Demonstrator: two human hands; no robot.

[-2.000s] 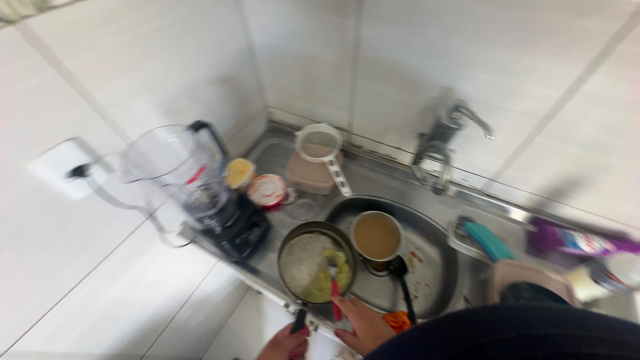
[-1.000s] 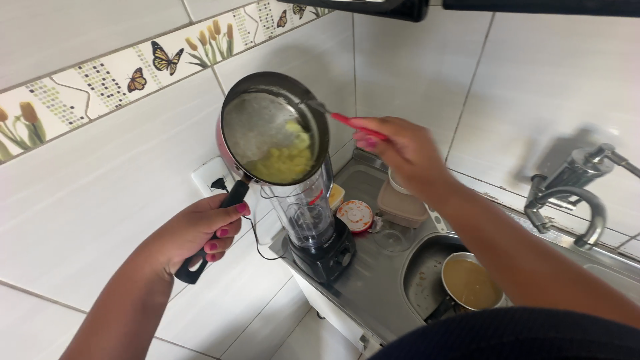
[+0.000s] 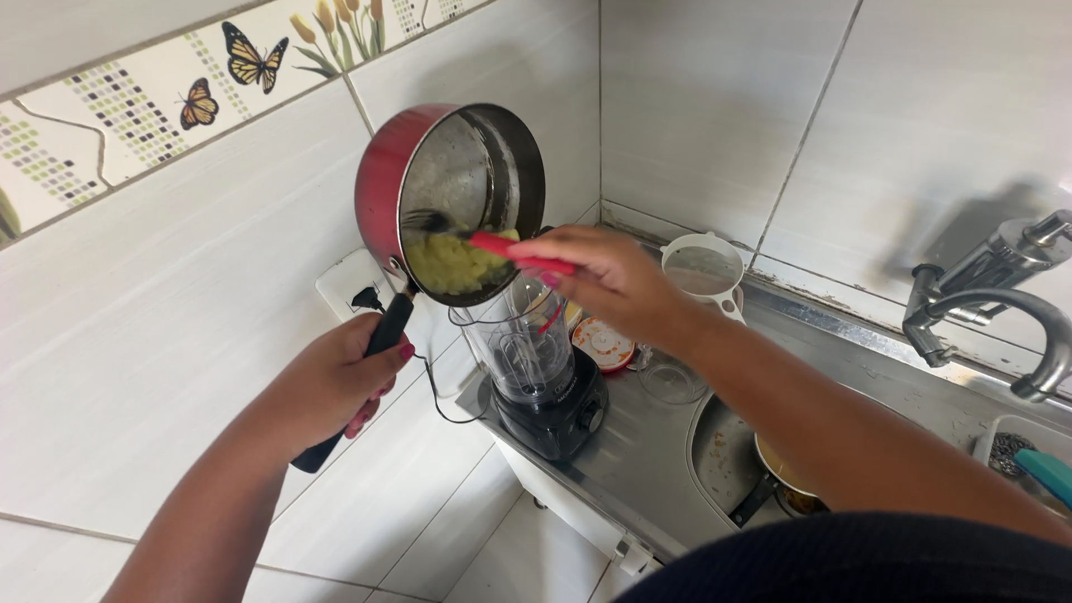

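My left hand [image 3: 343, 377] grips the black handle of a red saucepan [image 3: 381, 180], which is tilted on its side with its mouth toward the right. Soft yellow-green food pieces [image 3: 452, 264] lie against the pan's lower wall. In my right hand [image 3: 599, 272] is a red-handled fork [image 3: 502, 244], its dark tines inside the pan by the food. The pan's lower rim is just above the open clear jar [image 3: 523, 352] of a blender, whose black base [image 3: 557, 414] stands on the steel counter. No food is plainly visible in the jar.
A white strainer [image 3: 702, 264], a red-and-white lid [image 3: 603, 343] and a clear round lid [image 3: 672, 381] lie behind the blender. The sink basin [image 3: 712, 452] holds a pan of brownish liquid. A faucet [image 3: 988, 293] stands right. The blender's cord runs near a wall outlet [image 3: 347, 280].
My hands have lifted the pan from beside the sink to above the blender. Over the last second it has tilted further, and the fork has moved down toward the food. The view has shifted left.
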